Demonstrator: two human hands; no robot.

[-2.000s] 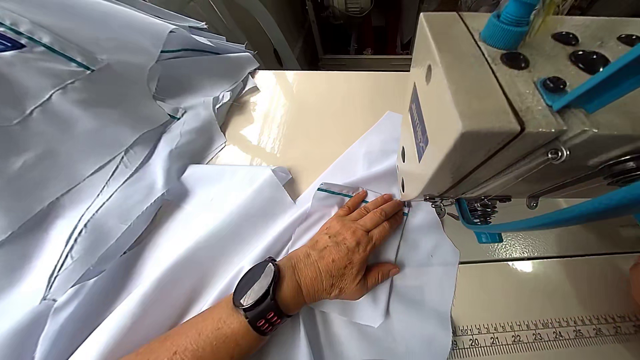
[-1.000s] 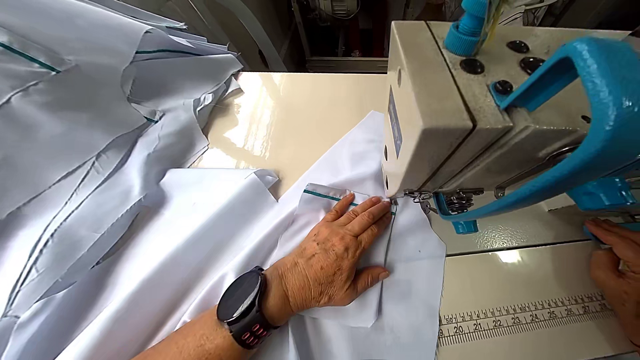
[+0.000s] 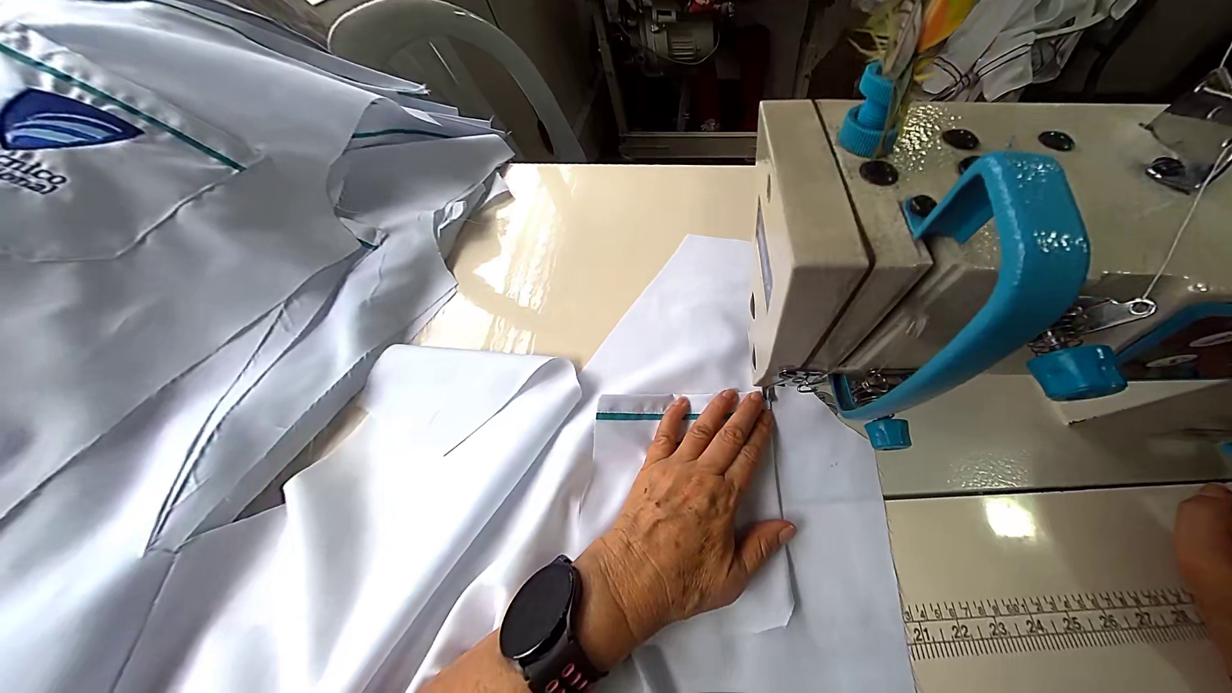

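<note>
My left hand (image 3: 698,510), with a black watch on the wrist, lies flat on a white fabric pocket piece (image 3: 626,452) with a teal stripe near its top edge. The pocket lies on a larger white fabric panel (image 3: 837,539). The fingertips rest beside the needle area of a beige sewing machine (image 3: 808,241), whose presser foot (image 3: 770,393) is at the pocket's top right corner. My right hand (image 3: 1205,549) shows only partly at the right edge, over the machine bed; its fingers are mostly cut off by the frame.
A pile of white garment pieces (image 3: 241,269) with teal trim and an embroidered emblem covers the left side. A blue curved guard (image 3: 1039,260) is fixed to the machine. A printed ruler scale (image 3: 1059,621) runs along the front of the table. Behind stands a plastic chair (image 3: 462,38).
My right hand came into view at the right edge, near the blue guard, and is now lower, beside the ruler scale. My left hand stays on the pocket piece.
</note>
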